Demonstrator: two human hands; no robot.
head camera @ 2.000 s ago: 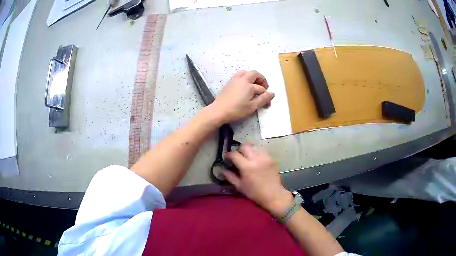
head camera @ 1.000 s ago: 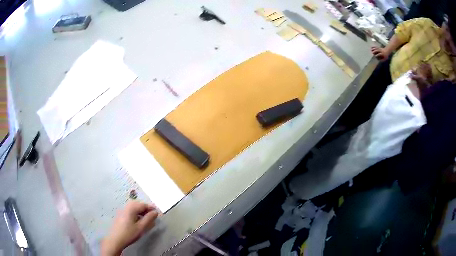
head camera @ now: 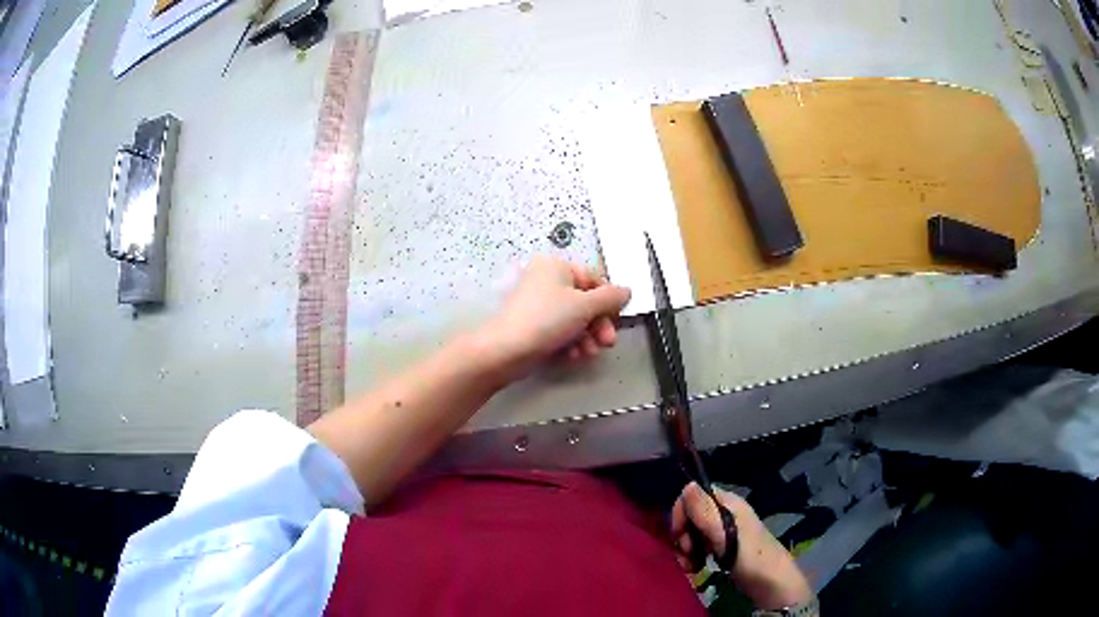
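The white fabric (head camera: 628,199) lies flat on the table and passes under the tan card pattern (head camera: 868,181). A long dark bar (head camera: 752,175) and a short dark bar (head camera: 971,244) rest on the pattern. My left hand (head camera: 564,309) pinches the near left corner of the fabric. My right hand (head camera: 738,545) holds the black shears (head camera: 675,398) by their loop handles, near the table's front edge. The blades point away from me, and the tip lies over the white fabric, left of the pattern's straight end.
A clear ruler with reddish lines (head camera: 324,229) lies to the left. Beyond it is a metal weight with a handle (head camera: 146,211). A small round metal piece (head camera: 562,233) lies beside the fabric. A red stick (head camera: 777,37) lies behind the pattern. Offcuts (head camera: 832,464) lie below the table edge.
The view swung right and back. The shears, earlier on the table under my hands, are now in my right hand with the tip over the fabric. My left hand has moved to the fabric's near corner.
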